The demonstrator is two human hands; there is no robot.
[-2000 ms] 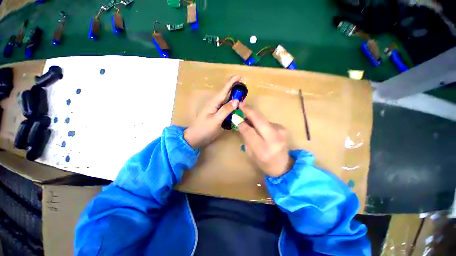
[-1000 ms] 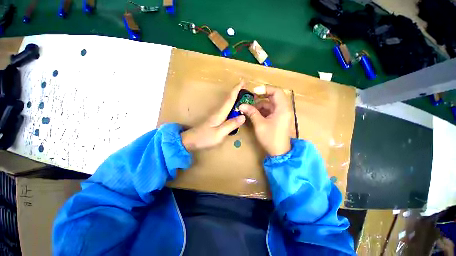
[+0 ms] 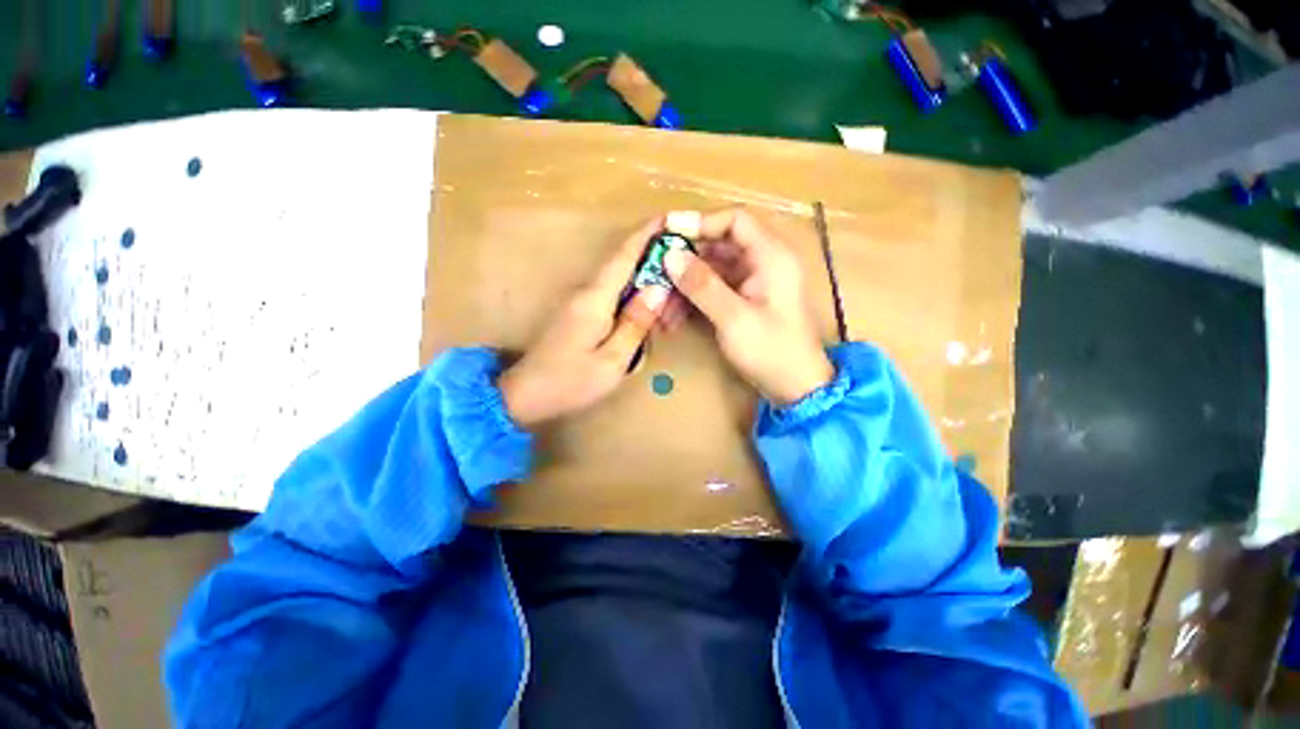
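My left hand (image 3: pixel 578 349) holds a small black plastic housing (image 3: pixel 633 342) over the cardboard mat (image 3: pixel 570 477), around its lower left side. A green circuit board (image 3: pixel 662 262) shows at the housing's upper end. My right hand (image 3: pixel 749 306) grips the same end, its thumb pressed on the board. A cream-yellow piece (image 3: pixel 684 224) sits at a right fingertip. The fingers hide most of the housing, and no blue cell is clearly seen in it.
A thin dark rod (image 3: pixel 831 271) lies right of my hands. A white sheet (image 3: pixel 285 285) with dark dots and black housings (image 3: pixel 29 328) is at left. Wired blue cells (image 3: pixel 1007 94) lie on the green belt (image 3: pixel 741 57) beyond. A grey bar (image 3: pixel 1155 150) juts in at right.
My right hand has turned, its thumb now on the board. The board has gone from beside the blue cell to lying on the housing's upper end, and the blue cell is now covered.
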